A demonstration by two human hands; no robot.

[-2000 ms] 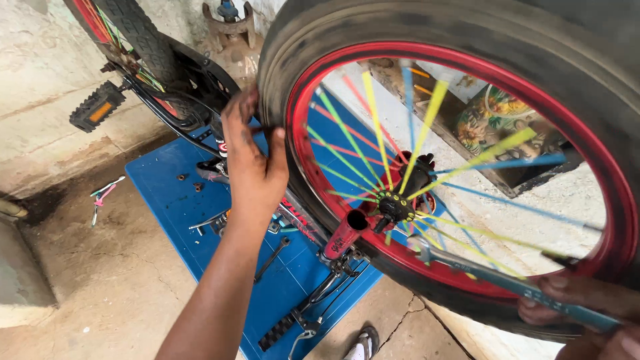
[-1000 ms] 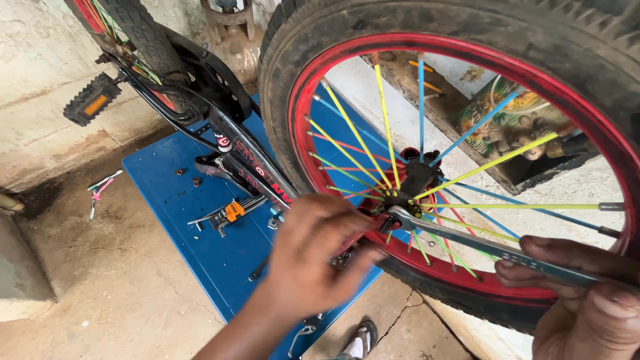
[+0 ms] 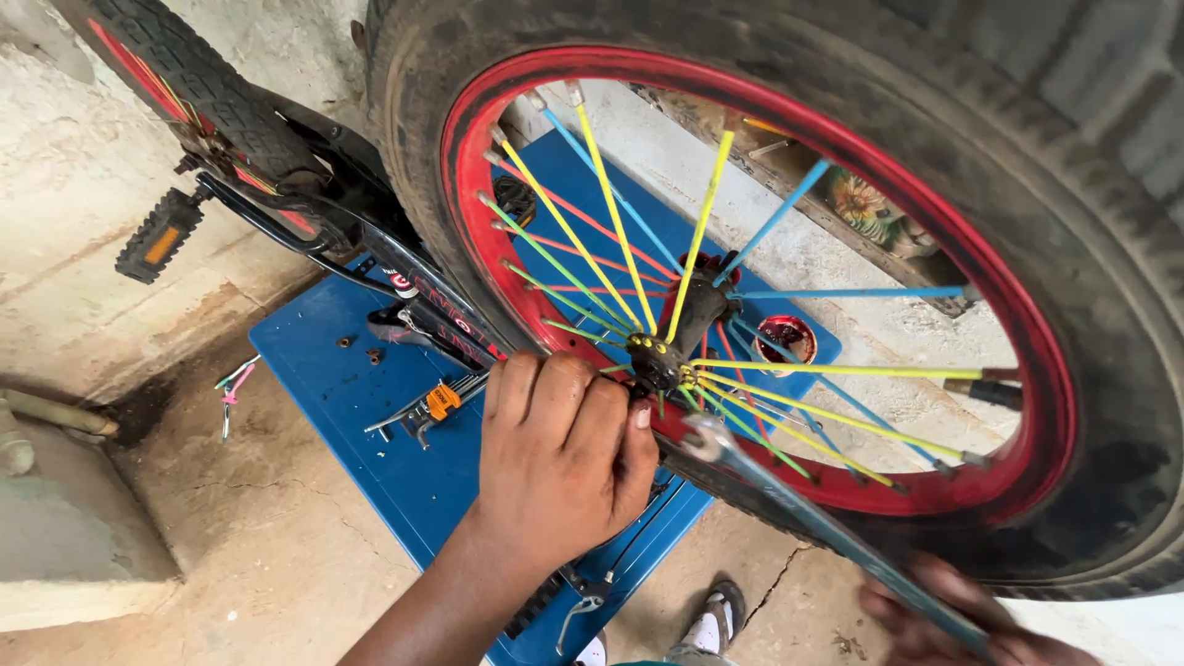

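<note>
My left hand is closed around the fork end beside the hub of a bicycle wheel; its fingers hide what they grip. My right hand, blurred at the lower right, holds a steel wrench. The wrench's head lies near the hub, just right of my left hand; whether it touches a nut I cannot tell. The wheel has a red rim, a black tire, a dark hub and spokes in yellow, blue, green and red sleeves. The black bicycle frame extends to the upper left.
A blue table below bears a folding hex key set, small nuts and a red tub of grease. A pedal juts out at the left. A brake lever lies at the table's near end. A wall stands behind.
My left hand has gone from the tire to the fork end by the hub. The wheel, blurred by spinning two seconds ago, shows sharper spokes. The wrench has tilted, its handle now lower.
</note>
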